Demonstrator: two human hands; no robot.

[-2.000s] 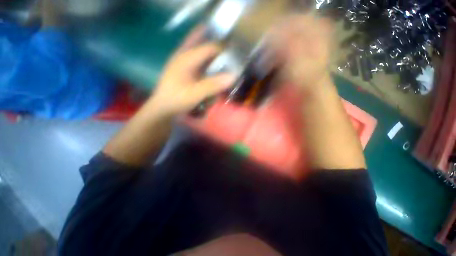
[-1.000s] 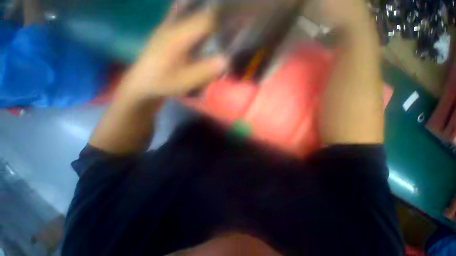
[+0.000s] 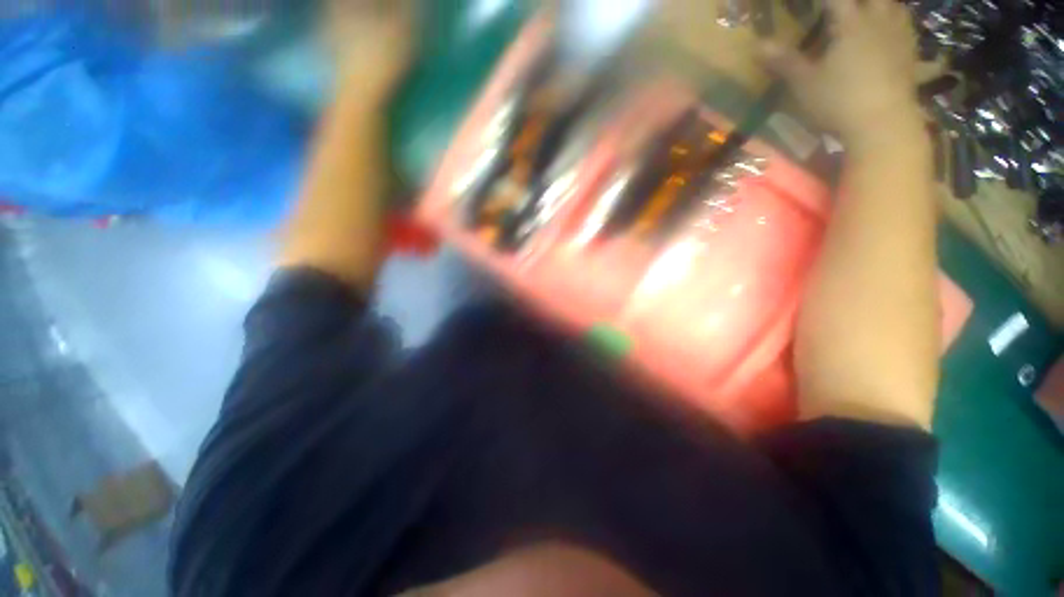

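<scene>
A pink-red tray lies on the bench in front of me, with a green spot on its near edge. Blurred rows of black and silver metal parts with orange flecks fill its left and middle; its right part shows bare pink. My right hand is at the near side of a heap of black and silver parts, beyond the tray; its fingers are blurred, and what they touch cannot be told. My left hand is at the top edge, left of the tray, blurred and partly cut off.
A person in blue clothing is at the left. The green bench top runs along the right, with a white slip and a small ring. Reddish trays are at the right edge. A brown piece lies on the grey floor.
My left hand has moved up and left, away from the tray. My right hand has moved right to the heap. The rows in the tray are now uncovered.
</scene>
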